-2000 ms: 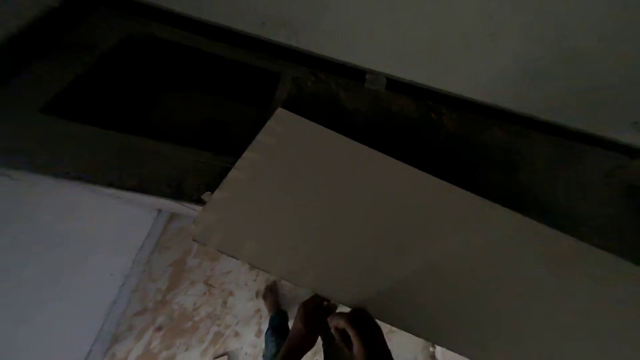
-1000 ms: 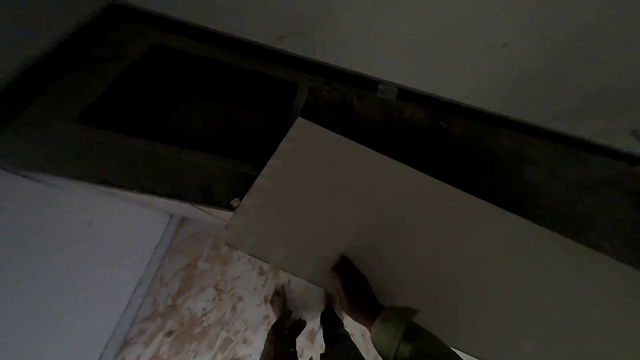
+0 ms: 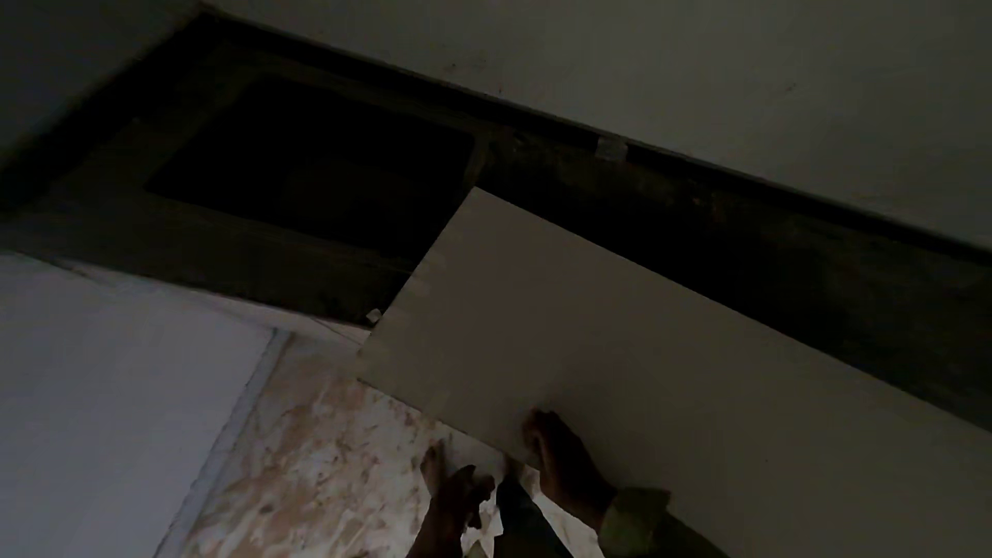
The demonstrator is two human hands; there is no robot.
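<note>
A large pale flat slab [image 3: 620,349] lies slantwise over a dark ledge, its near edge overhanging the floor. My right hand [image 3: 570,465] rests on the slab's top near that edge, with the fingers curled; the dim light hides whether anything is in them. Below the edge, my left hand [image 3: 461,496] hangs over the floor, fingers partly spread and apart from the slab, with no object visible in it. A bare foot [image 3: 433,467] shows on the floor just beyond my left hand.
The dark ledge [image 3: 194,232] has a black rectangular opening [image 3: 310,170] at the left. A pale wall [image 3: 697,77] runs behind it, with a small light block [image 3: 611,149] at its foot. Another white wall [image 3: 116,387] stands left of the stained floor [image 3: 310,465].
Two seconds ago both hands were together at the slab's near edge. My right hand has moved onto the slab's top, and my left hand is now apart from it, below the edge.
</note>
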